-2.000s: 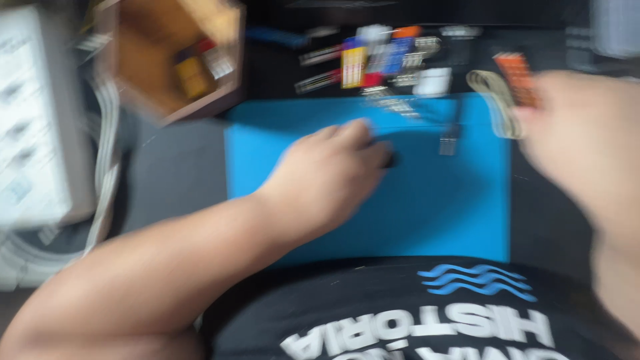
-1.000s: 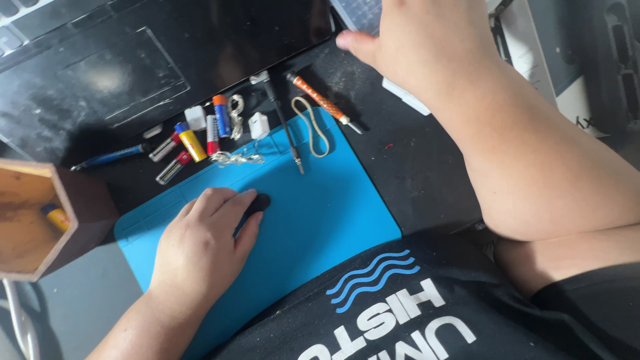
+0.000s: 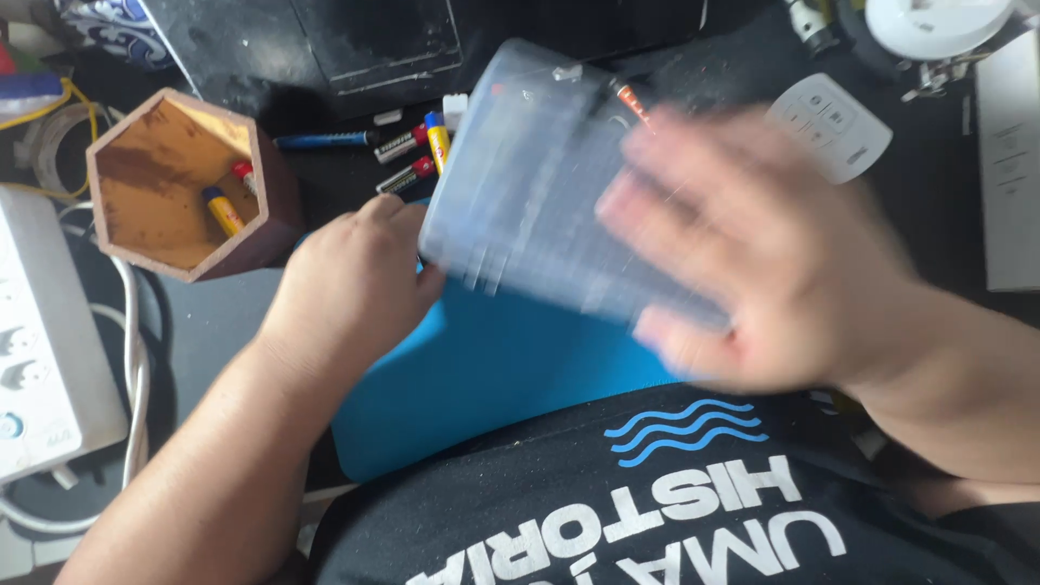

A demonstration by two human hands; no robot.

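Observation:
My right hand (image 3: 756,244) grips a clear plastic case (image 3: 536,187) by its right side, blurred by motion, above the blue mat (image 3: 504,357). Near the case's lower left corner is my left hand (image 3: 349,276), fingers curled; whether it holds something is hidden. Batteries (image 3: 406,175) with red ends and a yellow-and-blue marker-like tube (image 3: 437,138) lie just left of the case. An orange-handled screwdriver (image 3: 634,106) shows past the case's upper right edge. The case covers the middle of the work area.
A hexagonal wooden box (image 3: 260,203) holding small yellow and red items stands at left, beside a white power strip (image 3: 57,341) and cables. A blue pen (image 3: 325,140) lies behind my left hand. A white rounded plate (image 3: 829,126) lies at upper right, and a black laptop-like surface (image 3: 390,41) at the back.
My right hand has come from the upper right to over the mat, now with the clear case. The dark object seen at my left hand earlier is no longer clearly visible. The view has shifted.

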